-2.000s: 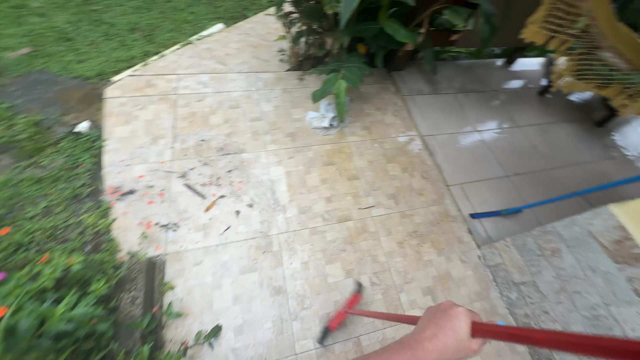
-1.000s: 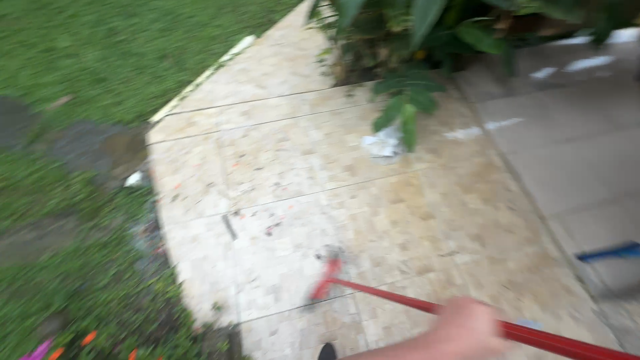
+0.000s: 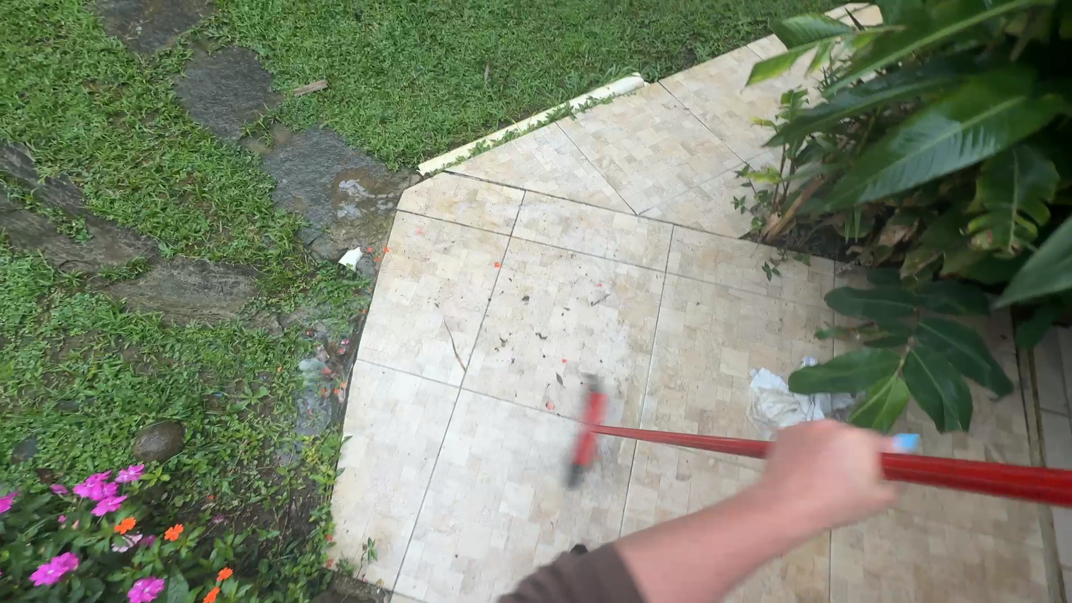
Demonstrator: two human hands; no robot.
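Note:
My left hand (image 3: 829, 473) grips the red handle of a squeegee-like floor tool, its arm in a brown sleeve reaching up from the bottom edge. The tool's red and black head (image 3: 587, 431) is blurred and rests on or just over the pale tiled path (image 3: 536, 486). Small dark debris (image 3: 542, 335) and red petal bits lie scattered beyond the head. A crumpled white cloth or paper (image 3: 783, 400) lies behind the handle, partly under leaves. The handle runs out at the right edge. My right hand is not in view.
Leafy plants (image 3: 930, 159) overhang the path at the right. Grass (image 3: 209, 352) and dark stepping stones (image 3: 222, 88) border it on the left. Pink and orange flowers (image 3: 100, 494) grow at lower left. A white scrap (image 3: 351, 257) lies by the path's edge. A thin twig (image 3: 455, 342) rests on the tiles.
The view has swung left. The blue-handled tool seen at the right earlier is out of view. My left hand still holds the red handle, and its head has moved over the tiles.

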